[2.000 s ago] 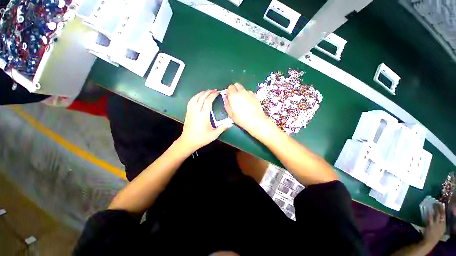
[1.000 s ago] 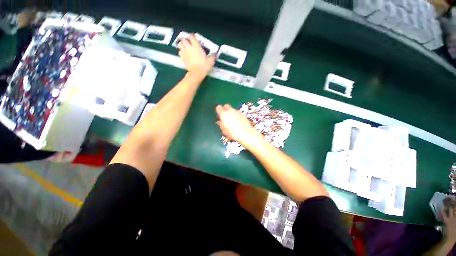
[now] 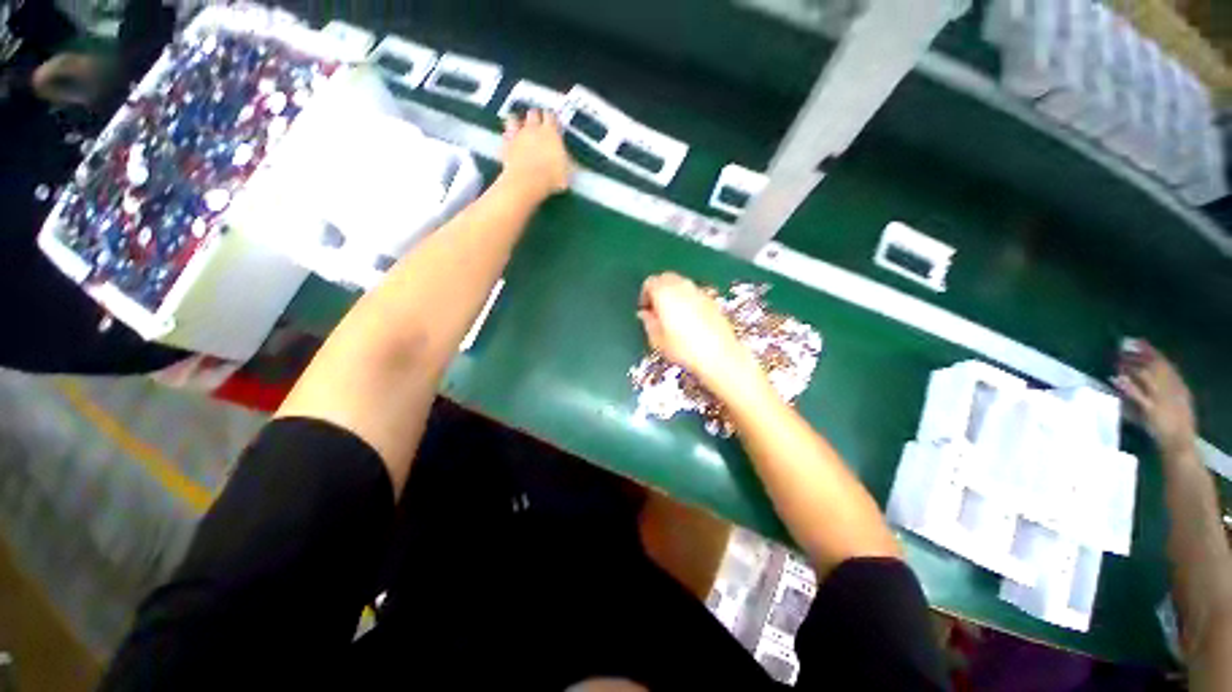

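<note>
My left hand (image 3: 536, 152) reaches over the pale rail, its fingertips at a white housing (image 3: 532, 100) on the belt; whether it grips that housing is unclear. My right hand (image 3: 680, 318) is at the left part of the loose copper and silver pile (image 3: 781, 354), fingers bent down; anything between its fingertips is hidden. Another white housing (image 3: 482, 314) lies on the green bench, mostly hidden behind my left forearm. More white housings (image 3: 646, 152) lie on the belt beside my left hand.
A white bin (image 3: 241, 300) of mixed parts and stacked housings (image 3: 354, 183) stand at left. More stacked housings (image 3: 1020, 473) lie at right. A slanting pale post (image 3: 844, 115) rises at the rail (image 3: 932, 308). Another person's arm (image 3: 1192, 507) reaches in at far right.
Two seconds ago both hands held a housing over the bench. My left hand has since moved to the belt and my right to the pile. The other person's arm now reaches toward the belt.
</note>
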